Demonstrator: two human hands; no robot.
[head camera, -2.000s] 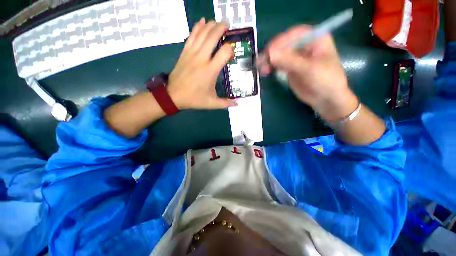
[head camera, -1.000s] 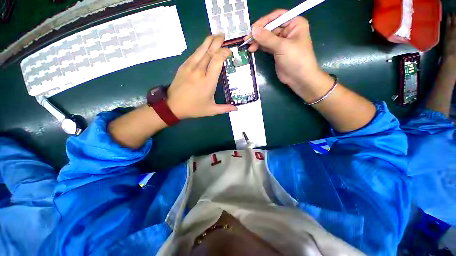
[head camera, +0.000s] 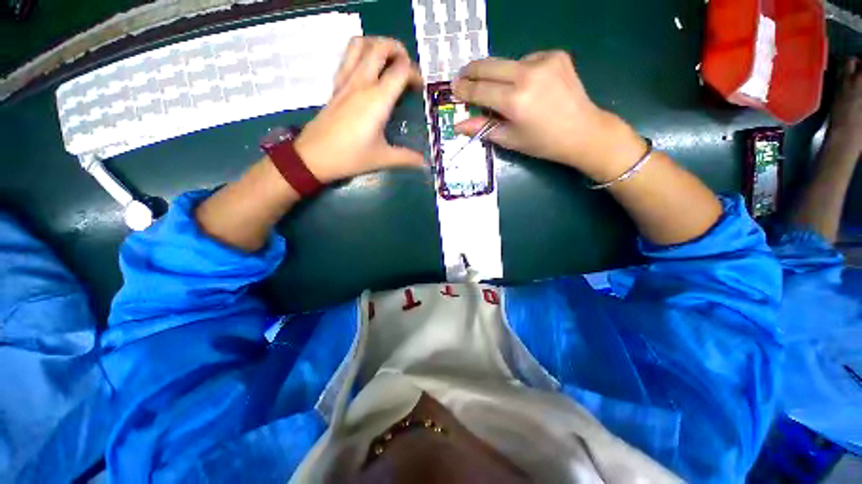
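Note:
An open phone unit with a dark red rim, green board and silver-white inside lies on the narrow white sticker strip. My left hand is just left of the phone unit, slightly blurred, thumb and fingers apart, holding nothing. My right hand is over the phone unit's upper right edge. It holds the tweezers, whose thin tip points down-left over the unit's inside; the rest of them is hidden by the hand. The wide sticker sheet with grey shapes lies at the left.
A red bin with white paper inside stands at the upper right. Another phone unit lies below it, near another person's arm. A white rod with a round end lies below the wide sheet. A pale edge runs across the upper left.
My left hand has let go of the phone unit and opened beside it. My right hand has turned the tweezers from pointing up-right to lying low over the unit.

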